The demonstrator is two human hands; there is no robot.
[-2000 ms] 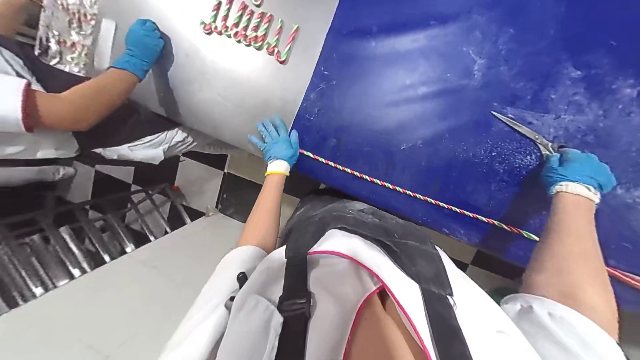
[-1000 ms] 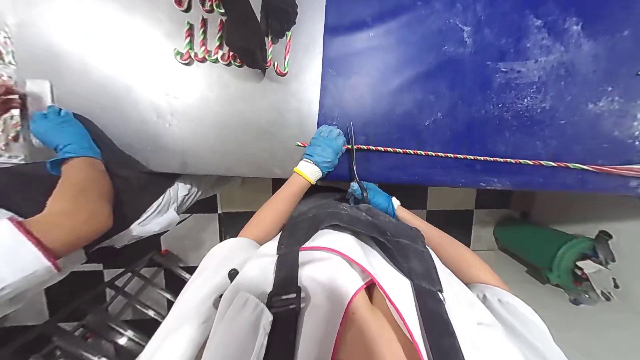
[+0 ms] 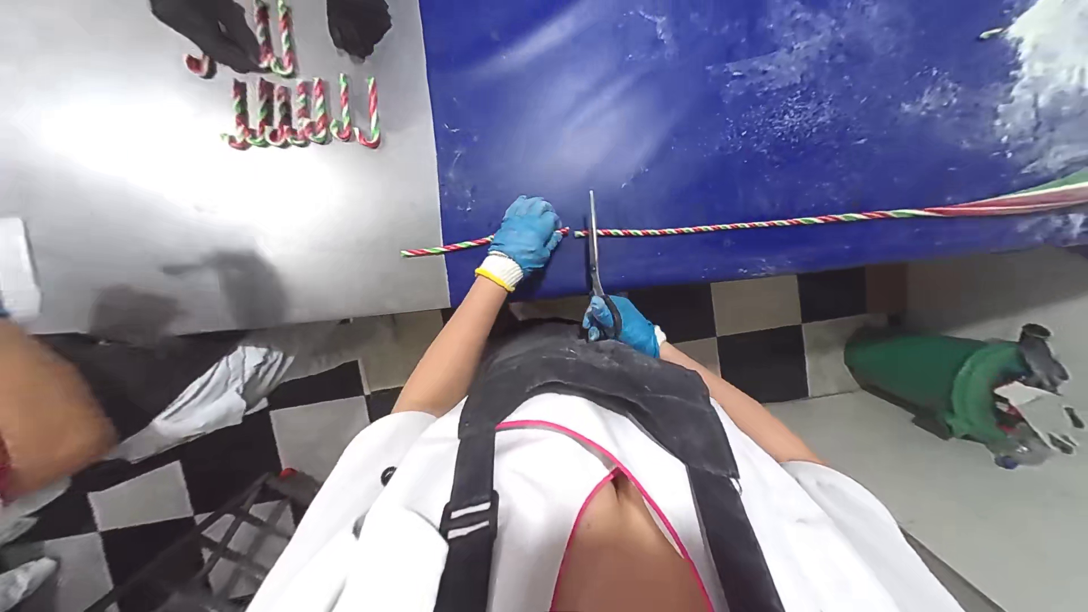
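Observation:
Blue-gloved, my left hand (image 3: 525, 234) lies over a short red, white and green twisted candy piece (image 3: 446, 249), whose left end reaches onto the metal tabletop. A small gap parts it from a long candy rope (image 3: 722, 227) of the same stripes, which widens into a thicker striped mass (image 3: 1041, 200) at the right edge. My right hand (image 3: 625, 326), in a blue glove too, grips the handles of scissors (image 3: 593, 242) near the table's front edge. Their blades point away from me and cross the rope just right of the gap.
Several candy canes (image 3: 302, 115) lie on the metal tabletop (image 3: 102, 178), with a co-worker's black-gloved hands (image 3: 359, 25) above them. A blue work surface (image 3: 544, 102) adjoins it. Another person's arm (image 3: 47, 408) is at the left. A green bin (image 3: 931, 374) lies on its side at the lower right.
A short piece now lies apart from the rope, under my left hand. Two seconds ago the scissors were farther right in my right hand. The co-worker's black-gloved hands have come in over the canes.

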